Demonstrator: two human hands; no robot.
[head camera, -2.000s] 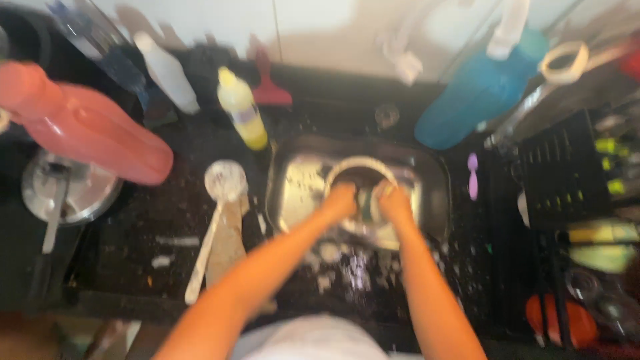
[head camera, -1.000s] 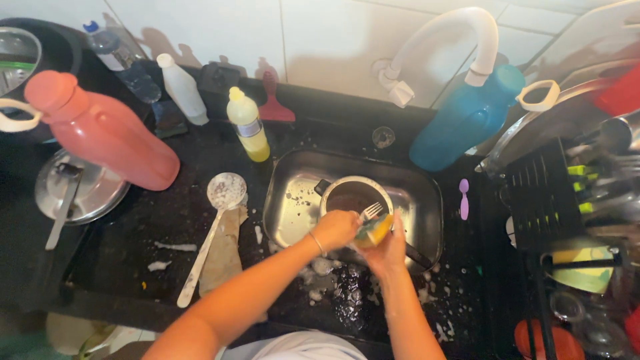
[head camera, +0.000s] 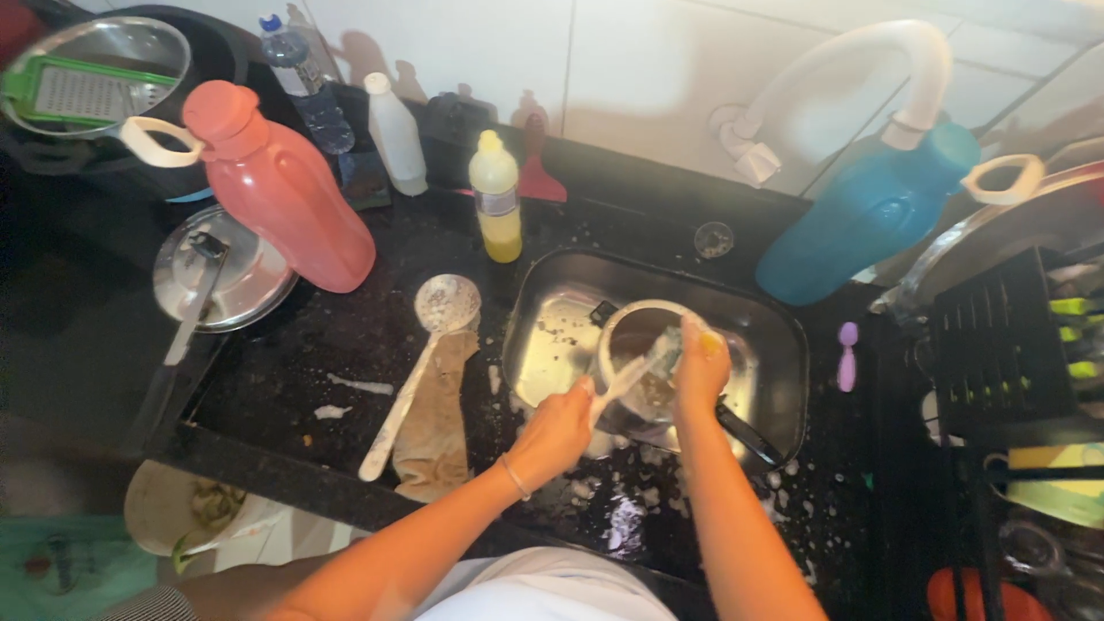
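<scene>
My left hand (head camera: 556, 431) grips the handle of a pale utensil (head camera: 623, 384), its far end blurred over a pot (head camera: 611, 332). My right hand (head camera: 703, 366) is closed on a sponge (head camera: 668, 349) with a yellow part, pressed at the utensil's far end. The pot, with a dark handle, stands in the stainless steel sink (head camera: 539, 323). Left of the sink, a foamy ladle or skimmer (head camera: 447, 302) lies partly on a brown cloth (head camera: 435, 414). A yellow detergent bottle (head camera: 498, 203) stands behind the sink's left corner.
A coral bottle (head camera: 289, 190) and metal lid (head camera: 190, 285) are at left. A blue bottle (head camera: 862, 216) stands beneath the white faucet (head camera: 927, 69). A purple spoon (head camera: 848, 358) and black dish rack (head camera: 992, 336) are at right. Foam spots the dark counter's front edge.
A second ago my left hand held a fork by the sponge; now it holds the pale utensil. My right hand has shifted up and right over the pot.
</scene>
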